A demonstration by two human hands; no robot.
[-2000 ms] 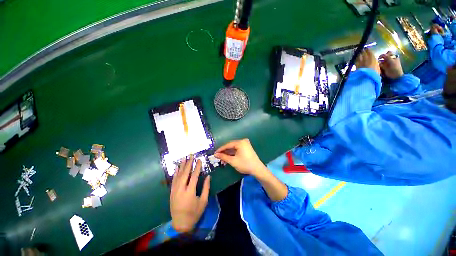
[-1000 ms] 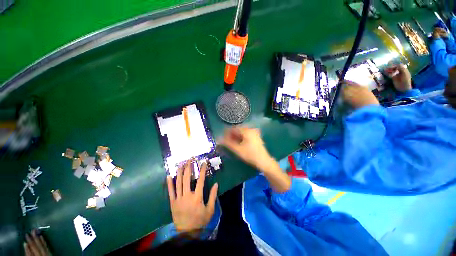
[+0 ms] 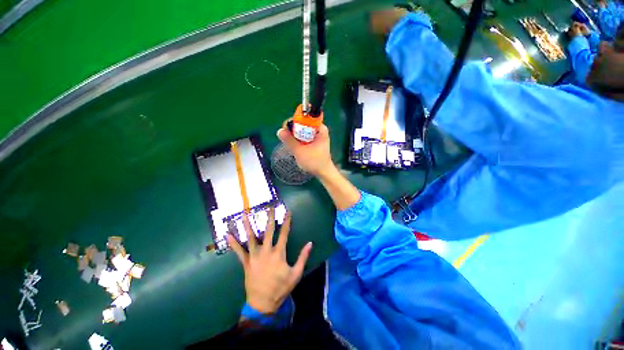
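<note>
The open tablet assembly (image 3: 236, 181) lies on the green bench, with an orange strip running down its silver-white panel. My left hand (image 3: 268, 263) lies with spread fingers on the circuitry at its near end and grips nothing. My right hand (image 3: 311, 152) is closed around the orange electric screwdriver (image 3: 305, 126), which hangs from a coil and black cable. The screwdriver's tip is hidden by my hand. The round grey screw dish (image 3: 286, 166) is below and behind my right hand, partly covered.
A pile of small metal-and-tan pieces (image 3: 118, 277) and thin white strips (image 3: 29, 297) lie at left. Stacked tablet units (image 3: 383, 126) stand at right. A neighbour's blue sleeve (image 3: 438, 75) reaches over the bench beside them. A black cable hangs in front.
My right hand has moved up to the screwdriver and taken hold of it; the screwdriver is lower. My left hand stays on the tablet. The neighbour's arm now reaches far across the bench.
</note>
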